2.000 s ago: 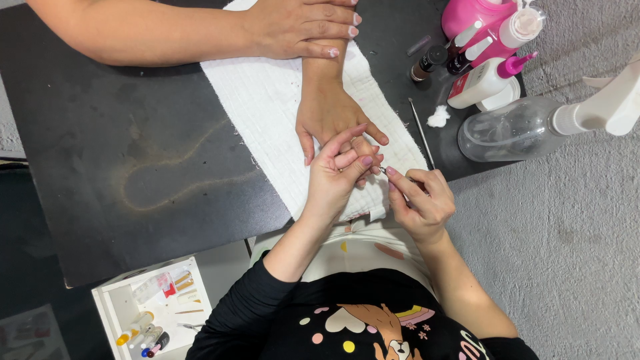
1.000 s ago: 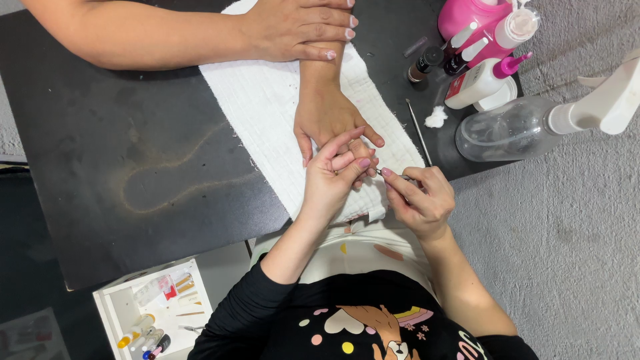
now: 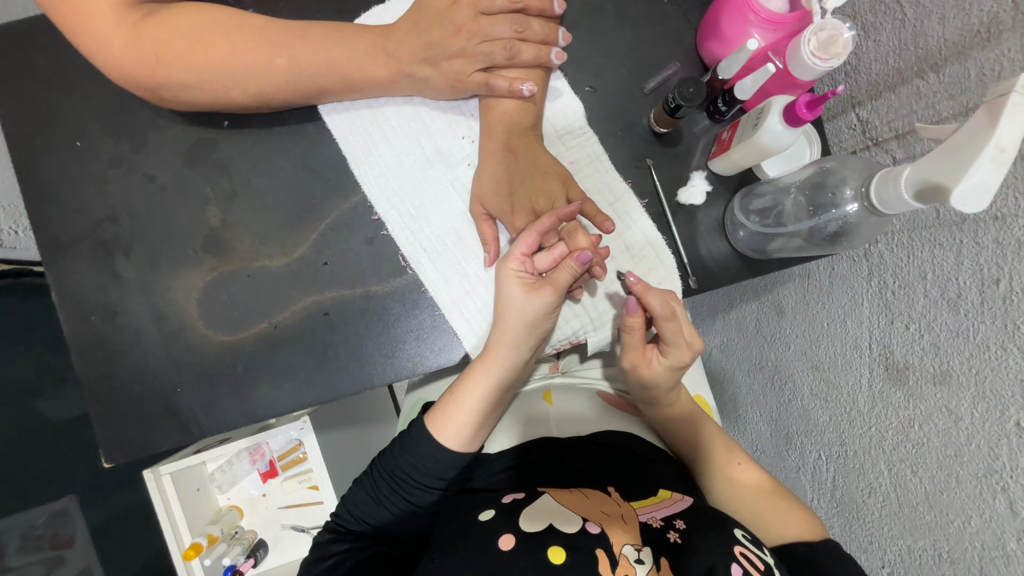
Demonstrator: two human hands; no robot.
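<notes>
My left hand [image 3: 538, 276] holds the fingers of another person's hand [image 3: 520, 180], which lies palm down over a white cloth [image 3: 400, 152]. To the right of those fingers, my right hand [image 3: 658, 336] pinches a small dark metal tool [image 3: 622, 277], its tip apart from the held fingers; most of the tool is hidden in my grip. The person's other hand [image 3: 512, 44] rests across the wrist. A metal cuticle pusher [image 3: 672, 224] lies right of the cloth, with a cotton piece [image 3: 694, 188] near it.
Nail polish bottles [image 3: 678, 104], a white bottle with a pink cap [image 3: 756, 134], pink containers [image 3: 744, 36] and a clear spray bottle [image 3: 808, 206] crowd the right of the black table [image 3: 144, 240]. Below the table's left part, an open white drawer [image 3: 168, 520] holds vials and small tools.
My right hand with the small tool has drawn back a little to the right, away from the held fingers. My left hand still holds them.
</notes>
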